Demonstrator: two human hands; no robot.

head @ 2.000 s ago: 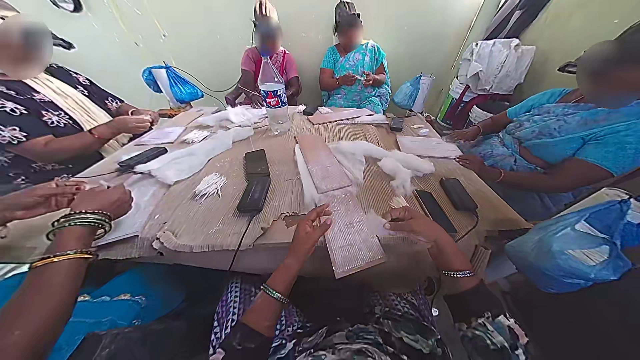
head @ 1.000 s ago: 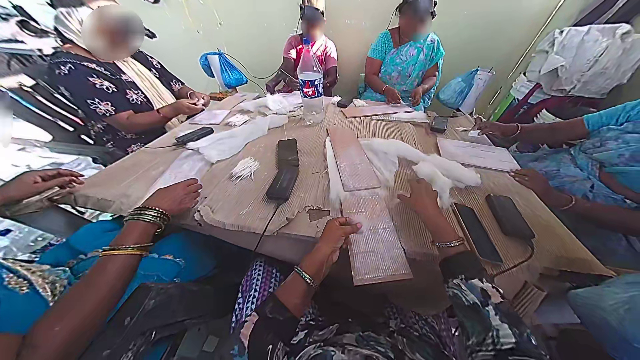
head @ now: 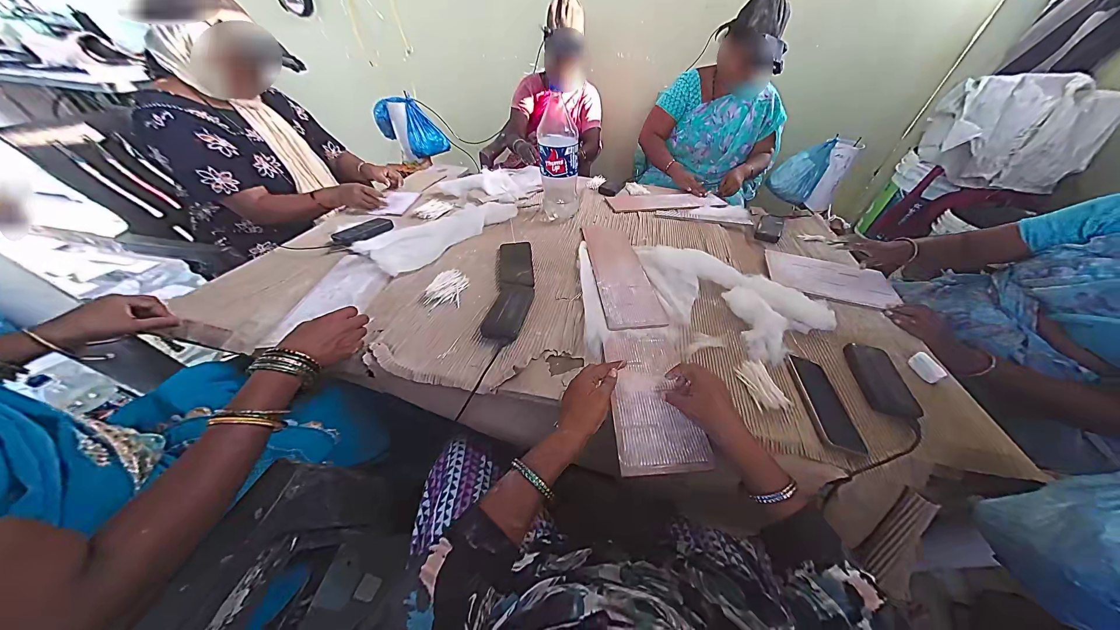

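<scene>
A flat ribbed board (head: 661,420) lies in front of me at the table edge. My left hand (head: 591,394) is at the board's upper left, fingers pinched together. Over its right side is my right hand (head: 700,395), thumb and fingertips close together. A thin pale wisp, perhaps cotton, shows between the hands; whether either one grips it is unclear. Beyond lies a smooth pinkish board (head: 623,280) on white cotton wool (head: 761,306). To the right of my right hand rests a small pile of thin white sticks, probably cotton wicks (head: 763,385).
A smartphone (head: 827,404) and a black case (head: 882,381) lie at right. Left of centre are another wick pile (head: 445,289) and a black case with a cable (head: 507,313). A plastic bottle (head: 558,166) stands farther back. Co-workers' hands are at both sides and across the table.
My right hand has come back from the cotton wool to the ribbed board. My left hand has moved from the board's left edge to its upper part.
</scene>
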